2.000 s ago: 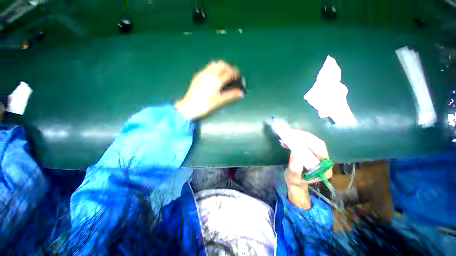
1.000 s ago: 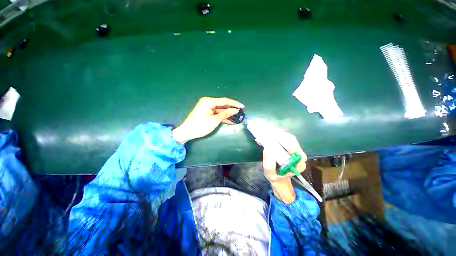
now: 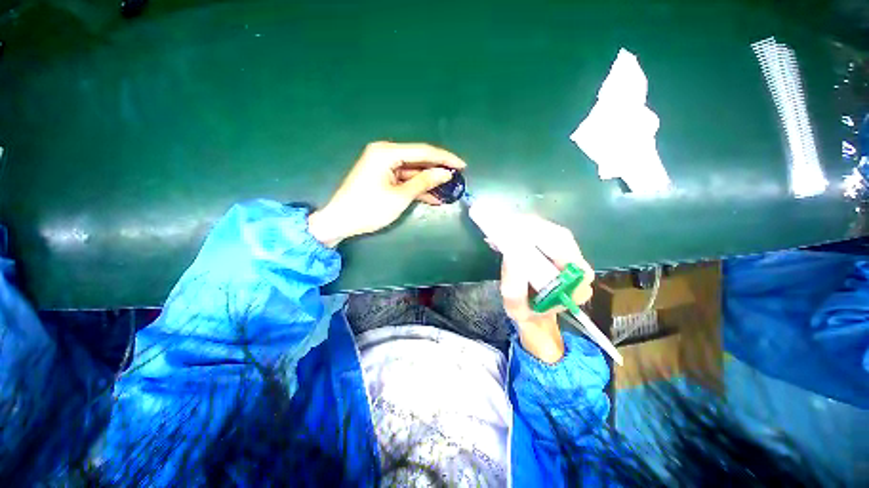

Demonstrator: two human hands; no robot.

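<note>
My left hand [image 3: 386, 191] pinches a black round part [image 3: 450, 187] between thumb and fingers, just above the green belt. My right hand [image 3: 535, 262] holds a whitish glue syringe [image 3: 495, 221] pointed up and left. Its narrow tip [image 3: 467, 198] is at the right edge of the black part; whether it touches I cannot tell. A bright green cap [image 3: 558, 289] sits at the syringe's rear, with a pale tube [image 3: 598, 338] running down and right from it.
Crumpled white tissue [image 3: 624, 129] lies on the green belt [image 3: 314, 86] right of my hands. White ribbed strips [image 3: 791, 119] lie farther right, with shiny bits [image 3: 850, 143] beyond. A cardboard box [image 3: 691, 319] is below at right. Blue sleeves of neighbouring people show at both sides.
Since two seconds ago, my left hand has come back with the black part and my right hand has moved left, so the syringe tip meets the part. The view has shifted.
</note>
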